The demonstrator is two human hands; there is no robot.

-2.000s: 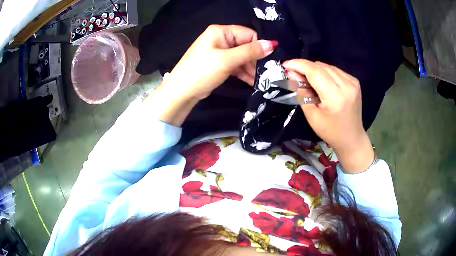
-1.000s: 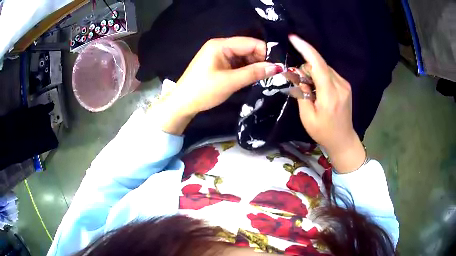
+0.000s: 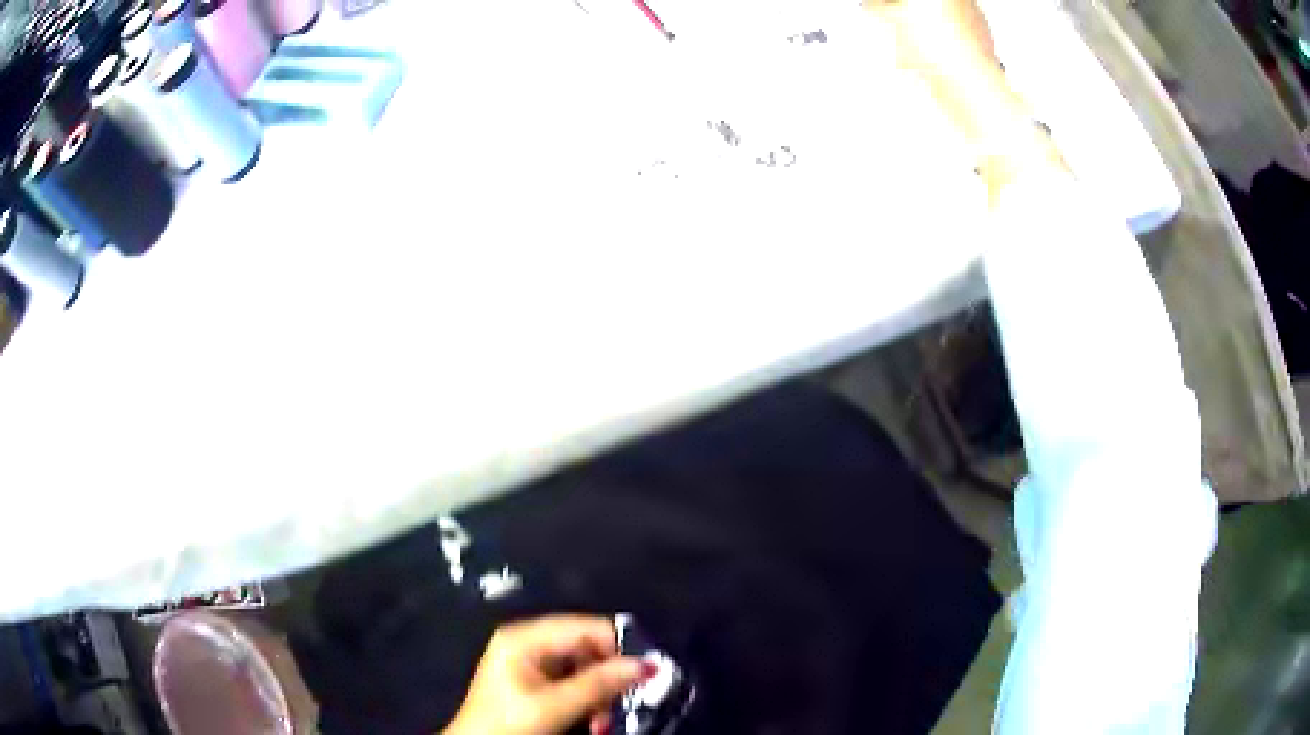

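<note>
The black garment (image 3: pixel 776 531) lies over my lap below the table edge, with white flowers of its floral trim (image 3: pixel 654 686) at the bottom of the picture. My left hand (image 3: pixel 553 675) pinches this trim between thumb and fingers. My right arm reaches far forward over the white table cover (image 3: pixel 503 273). My right hand (image 3: pixel 934 29) is cut off by the top edge and washed out by glare, so its fingers and anything in them are hidden. The snips are not visible.
Several thread spools (image 3: pixel 115 187) stand at the table's far left, beside a pale blue block (image 3: pixel 328 83). A thin red item (image 3: pixel 651 17) lies near the top edge. The pink translucent bin (image 3: pixel 223 682) is at the lower left, below the table.
The view has tilted up to the table. My right hand has left the trim and stretched forward over the table. My left hand still holds the trim, now lower in the picture.
</note>
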